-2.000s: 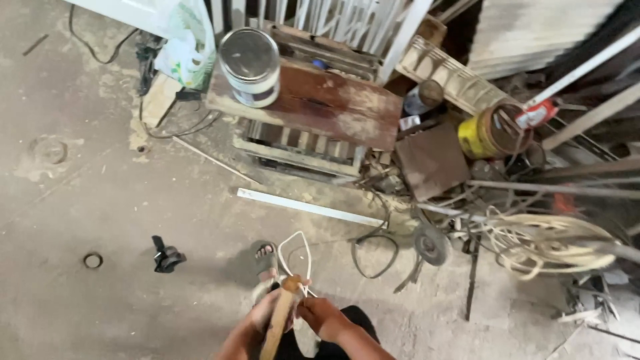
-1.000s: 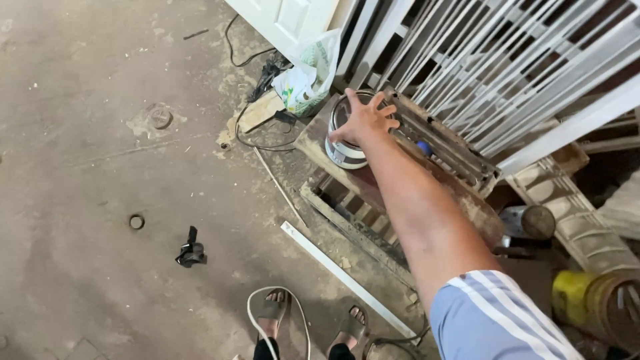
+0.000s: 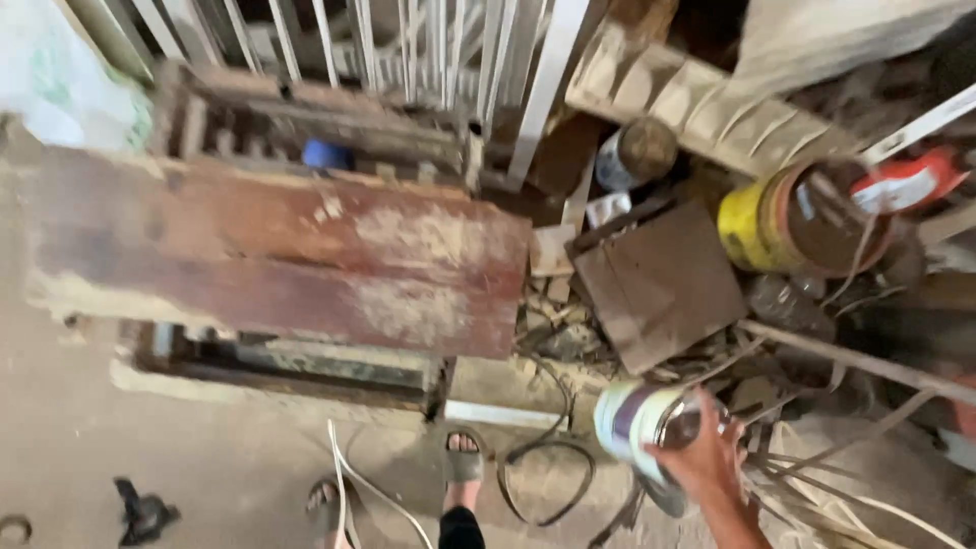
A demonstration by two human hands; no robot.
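My right hand grips a paint can by its lidded end, fingers spread over the rim; the can is tilted on its side in the air, to the right of a worn reddish wooden board. That board lies across a wooden crate-like frame. A blue object sits inside the frame. My left hand is out of the view. A white cord hangs near my feet at the bottom.
A brown square panel, a yellow bucket and an open can stand among scrap at the right. White metal bars lean behind the frame. A black cable loop and a black object lie on the floor.
My right hand has lifted the paint can off the wooden board, where both earlier frames show it, and carried it to the right. The view has swung right.
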